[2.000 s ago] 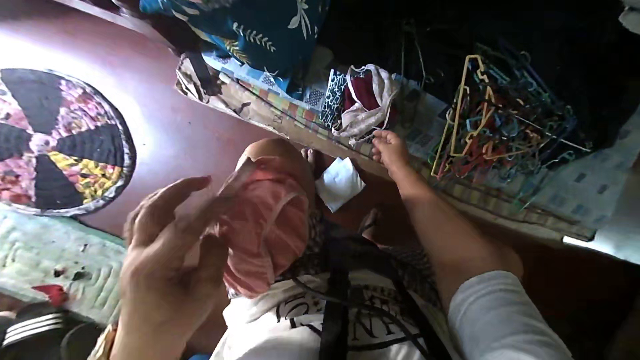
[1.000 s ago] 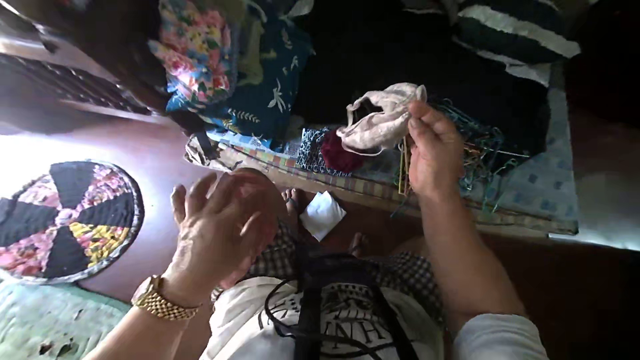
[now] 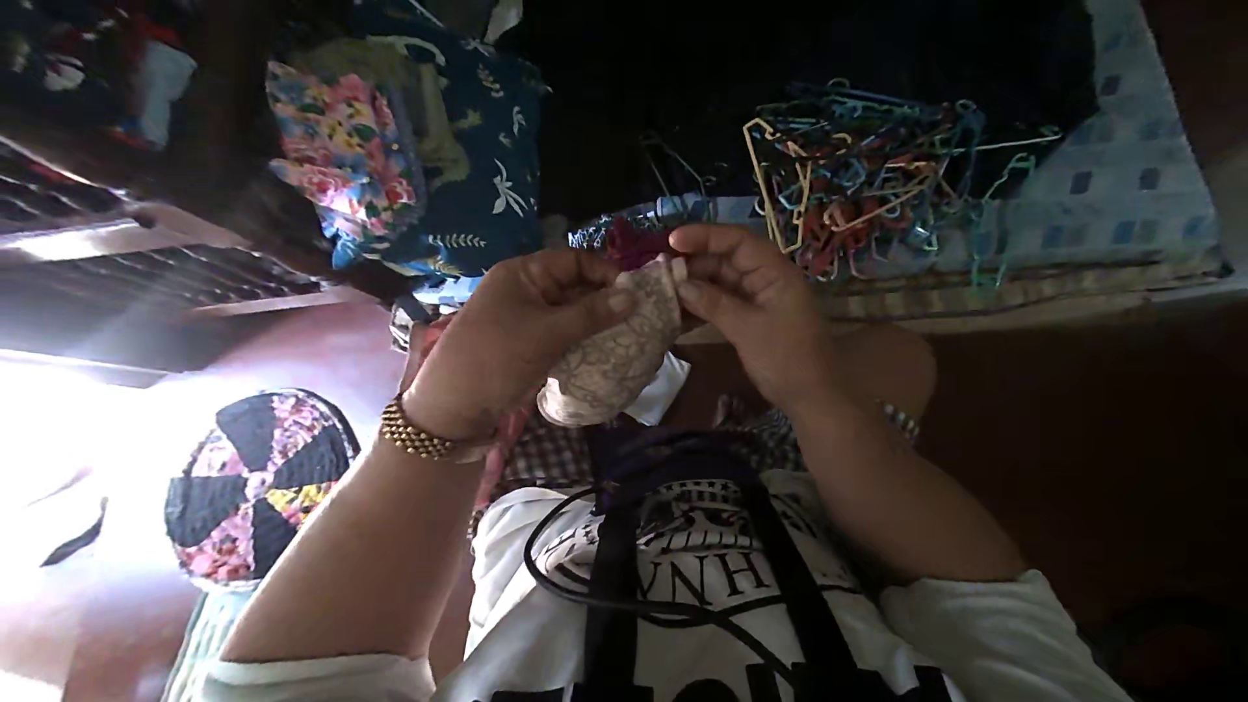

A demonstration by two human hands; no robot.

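A pale beige patterned cloth garment point(image 3: 614, 356) hangs between my hands, above my lap. My left hand point(image 3: 531, 327), with a gold-coloured watch band at the wrist, pinches its upper left edge between thumb and fingers. My right hand point(image 3: 746, 302) grips the upper right corner with thumb and fingertips. Just beyond the garment lies a dark red cloth point(image 3: 636, 244), partly covered by my fingers. A black-and-white patterned cloth point(image 3: 597, 232) lies beside it. Pink cloth point(image 3: 502, 453) shows under my left forearm.
A tangled pile of coloured clothes hangers point(image 3: 868, 185) lies on the checked covering point(image 3: 1136, 210) at the right. Blue leaf-print cloth point(image 3: 502, 175) and floral cloth point(image 3: 346, 146) are at the upper left. A round patchwork mat point(image 3: 258, 487) lies on the floor. A white piece point(image 3: 663, 390) shows below the garment.
The beige garment, held up by my right hand alone a second ago, is now between both hands over my lap. My left hand, then open, has closed on its edge.
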